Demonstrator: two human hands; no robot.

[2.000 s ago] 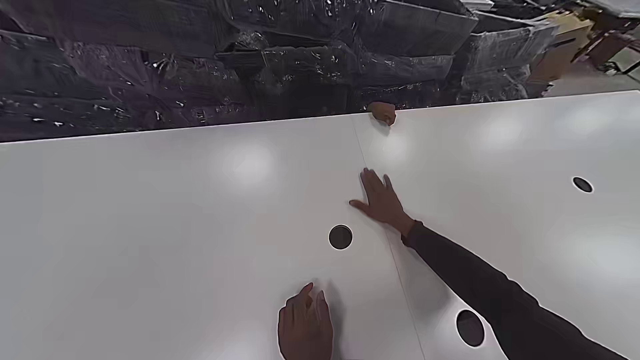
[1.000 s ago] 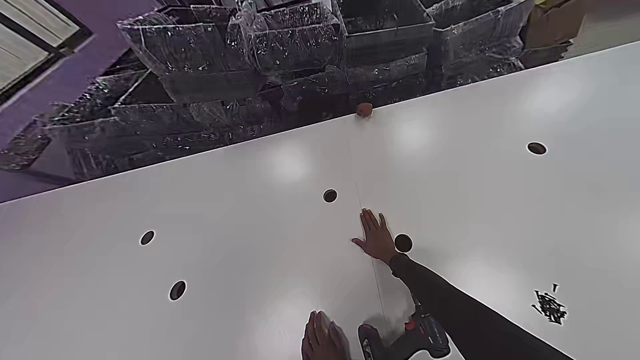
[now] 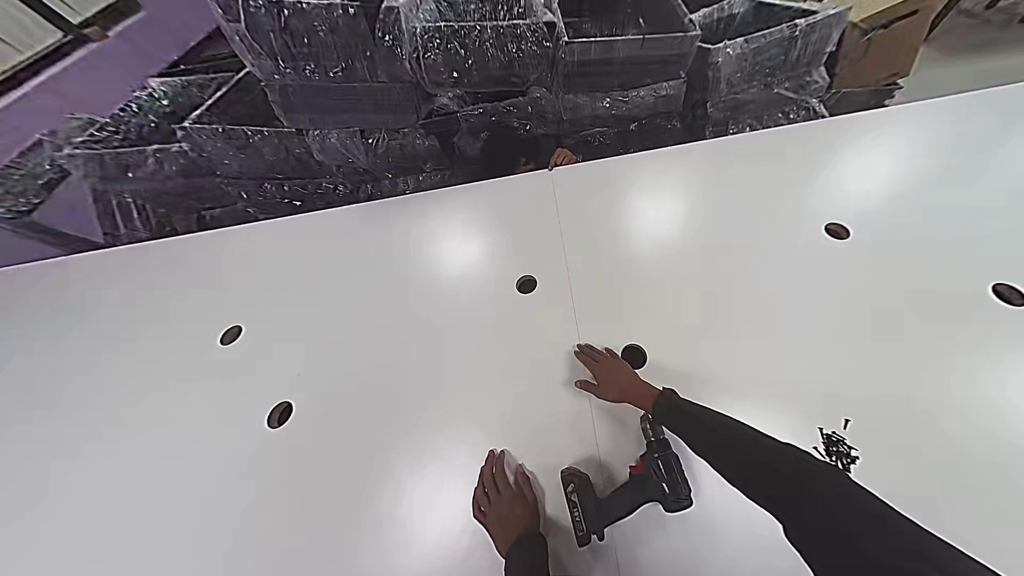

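Note:
White tabletop panels [image 3: 384, 336] meet at a thin seam that runs away from me. My right hand [image 3: 612, 376] rests flat across this seam, fingers spread, beside a round hole [image 3: 634, 356]. Lower and to the left, my left hand [image 3: 508, 500] lies palm down on the white surface and holds nothing. A black cordless drill [image 3: 640, 488] lies on its side between my hands, over the seam, with its chuck near my right wrist. To the right of my right forearm is a small pile of dark screws [image 3: 838, 450].
At the far edge, another person's hand [image 3: 564, 158] touches the panel by the seam. Behind stand plastic-wrapped dark boxes [image 3: 480, 56] and a cardboard box [image 3: 884, 48]. Several more round holes [image 3: 526, 284] pierce the panels.
The view has shifted, bringing the drill and screws into sight. My right hand has moved toward me along the seam. The other person's head now shows beyond the far edge.

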